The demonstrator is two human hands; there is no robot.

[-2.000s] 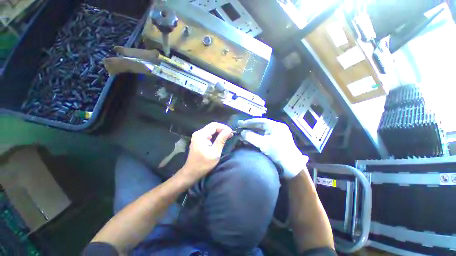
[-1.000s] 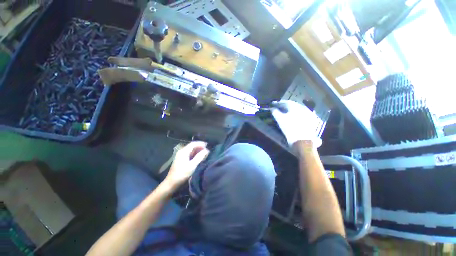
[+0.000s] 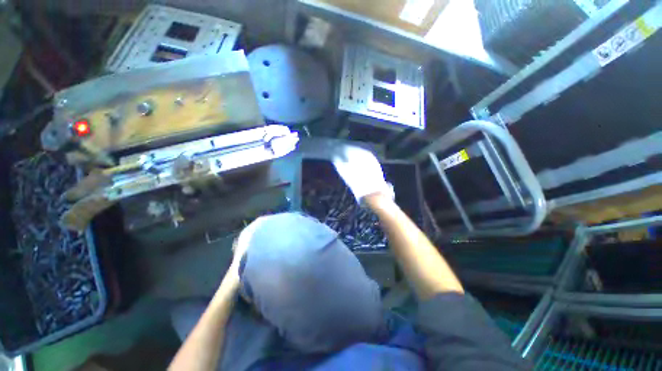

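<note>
My right hand, in a white glove, is over the dark supply bin of small dark cylinders. Its fingertips are blurred and point towards the end of the silver guide rail; whether they hold a part cannot be told. My bare left hand is mostly hidden behind my raised knee, so its fingers and anything in them do not show. The rail runs along the front of the metal machine, and a red light glows at its left corner.
A large dark tub heaped with cylinders stands at the left, under a brown cardboard chute. A round grey cover and a slotted metal plate lie behind the rail's end. A tubular cart handle stands at the right.
The view has turned right, bringing the supply bin into sight. My gloved hand has moved from the rail's end to over the bin. My left hand is now mostly behind the knee.
</note>
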